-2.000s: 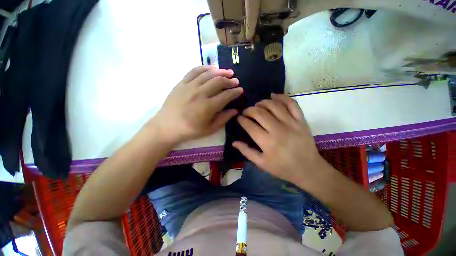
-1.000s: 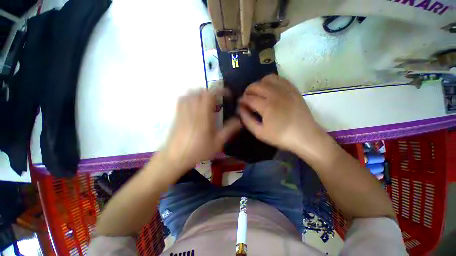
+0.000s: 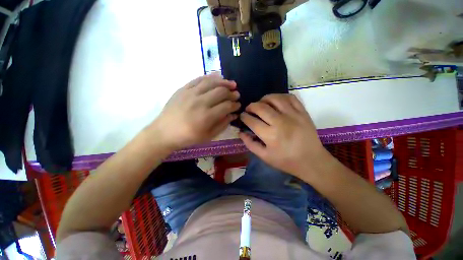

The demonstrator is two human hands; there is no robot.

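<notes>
A black fabric piece (image 3: 255, 68) lies under the presser foot (image 3: 236, 46) of the sewing machine (image 3: 238, 15) and runs toward me to the table's front edge. My left hand (image 3: 203, 107) rests on its left edge, fingertips on the cloth. My right hand (image 3: 278, 127) lies on its near right part, thumb and fingers pinching the near end. The fingers of both hands almost meet there and hide part of that end. The needle cannot be made out. A ribbed brass knob (image 3: 271, 39) is just right of the foot.
Long black strips (image 3: 51, 76) hang over the left of the white table (image 3: 127, 76). Dark-handled scissors (image 3: 350, 7) lie right of the machine head. Red crates (image 3: 421, 183) stand below both sides, with thread spools (image 3: 382, 166) at the right. A white stick (image 3: 245, 231) is before my chest.
My left hand, blurred and off the cloth's edge a second ago, is back on the fabric. My right hand has moved slightly down. The near end no longer hangs over my lap.
</notes>
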